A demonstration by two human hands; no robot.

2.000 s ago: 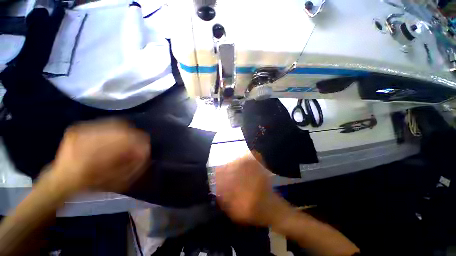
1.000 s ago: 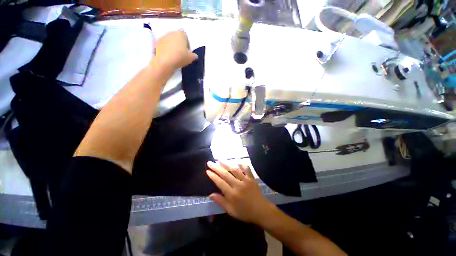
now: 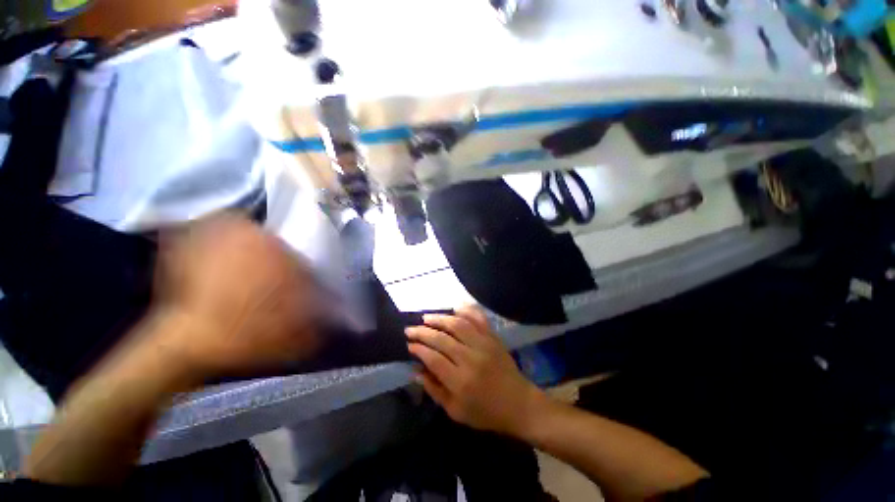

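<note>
A black garment panel [image 3: 385, 328] lies left of and below the needle area, partly hidden by my left hand. My left hand [image 3: 231, 294] is blurred above it, with its fingers at a pale cloth piece [image 3: 316, 230] that it appears to grip. This piece slants down from beside the machine head. My right hand [image 3: 466, 368] rests at the table's front edge, fingertips on the black panel's right edge. The presser foot [image 3: 356, 221] is blurred under the bright lamp. Whether cloth lies under it I cannot tell.
The sewing machine head [image 3: 393, 108] spans the top. A curved black piece [image 3: 505, 250] lies right of the needle, with scissors [image 3: 564, 198] and a slim dark tool [image 3: 667, 206] beyond. White cloth [image 3: 167, 147] and black cloth [image 3: 74, 284] are heaped left. A ruler strip [image 3: 285, 392] edges the table.
My left arm reached to the back beside the machine head one second ago. The hand is now back over the black panel with the pale piece. My right hand stays near the front edge. The view has shifted.
</note>
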